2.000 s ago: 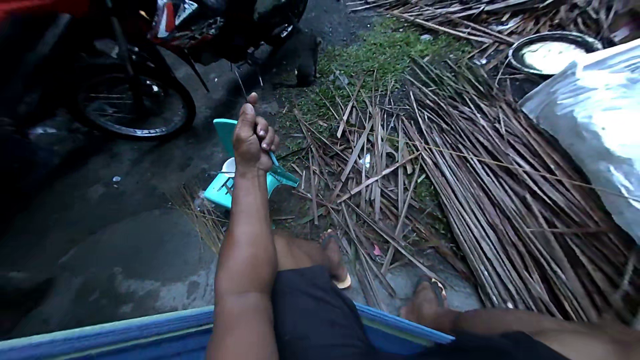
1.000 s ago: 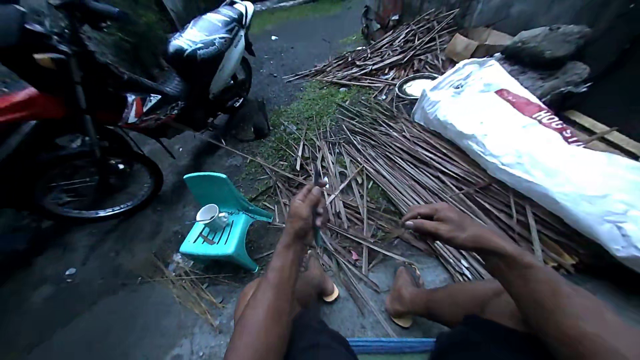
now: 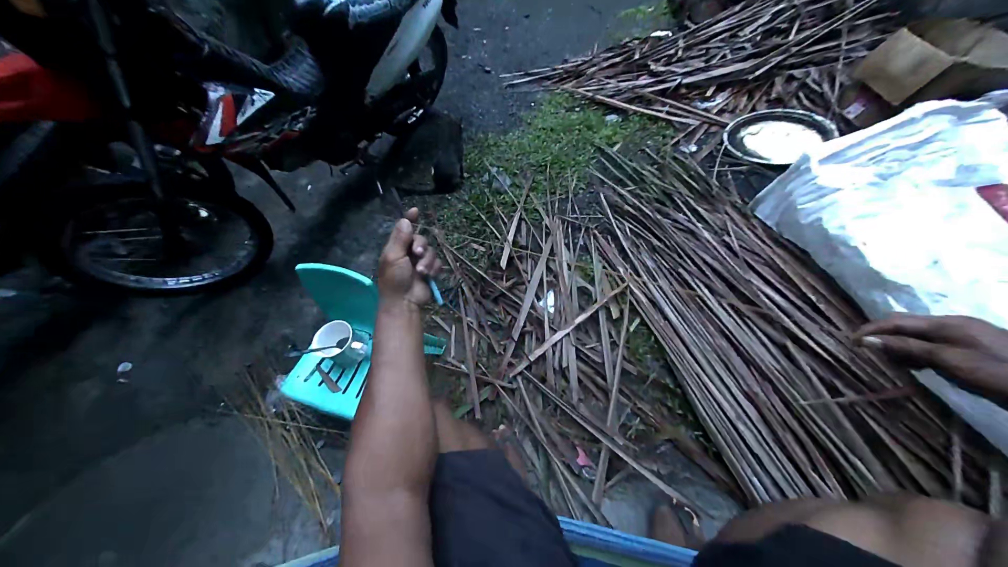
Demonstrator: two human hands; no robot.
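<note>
My left hand is closed around a slim tool with a blue handle end; its dark, thin front part sticks out past the thumb and is blurred. My right hand is at the right edge, palm down, over the bundle of long dry palm leaf strips and beside the white sack. Its thumb and fingers lie close together, and whether a thin strip is pinched there is unclear. Loose cut leaf strips cover the ground between the hands.
A small turquoise plastic chair holds a white cup with a utensil. A motorcycle stands at left. At upper right are a round basin, a white sack, a cardboard box and another leaf pile. Thin ribs lie below the chair.
The hands were closer together in front of the knees one second ago. My right hand has since moved away to the right. The view has shifted.
</note>
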